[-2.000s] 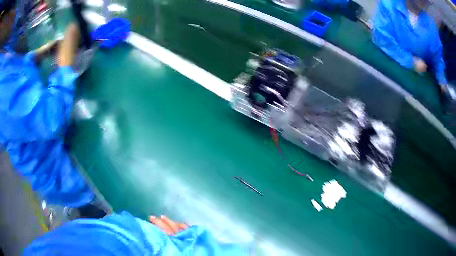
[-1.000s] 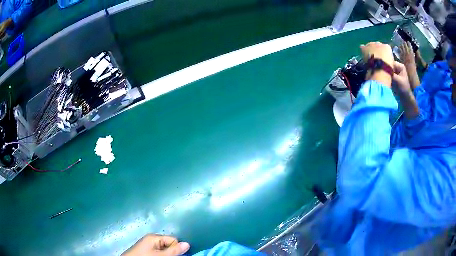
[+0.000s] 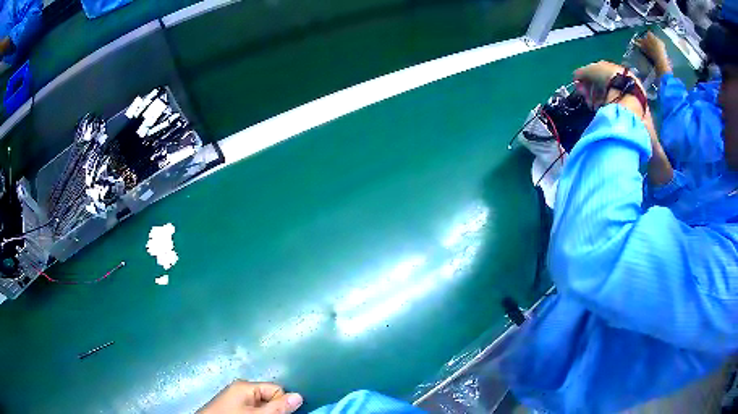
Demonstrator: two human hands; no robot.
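My left hand (image 3: 252, 398) rests at the bottom edge, cut off by it. Its fingers are curled, thumb against them, and no object shows in it. A blue sleeve (image 3: 368, 403) lies just right of it; my right hand is not visible. On the green mat (image 3: 324, 242) lie white scraps (image 3: 162, 245) and a thin dark stick (image 3: 95, 350). A black and silver unit (image 3: 11, 242) is cut off by the left edge. A red-and-black wire (image 3: 85, 280) trails from it onto the mat.
A clear tray (image 3: 81, 229) of black cables with white tabs stands beside the unit. A white rail (image 3: 380, 90) borders the dark green conveyor. At the right, co-workers in blue smocks have their hands at another unit (image 3: 566, 117) on a white base. A blue bin (image 3: 16, 87) is far left.
The view has swung right since the earliest frame, then barely shifted. The nearby co-worker's hand and arm have moved slightly over the unit at the right. My left hand stays curled.
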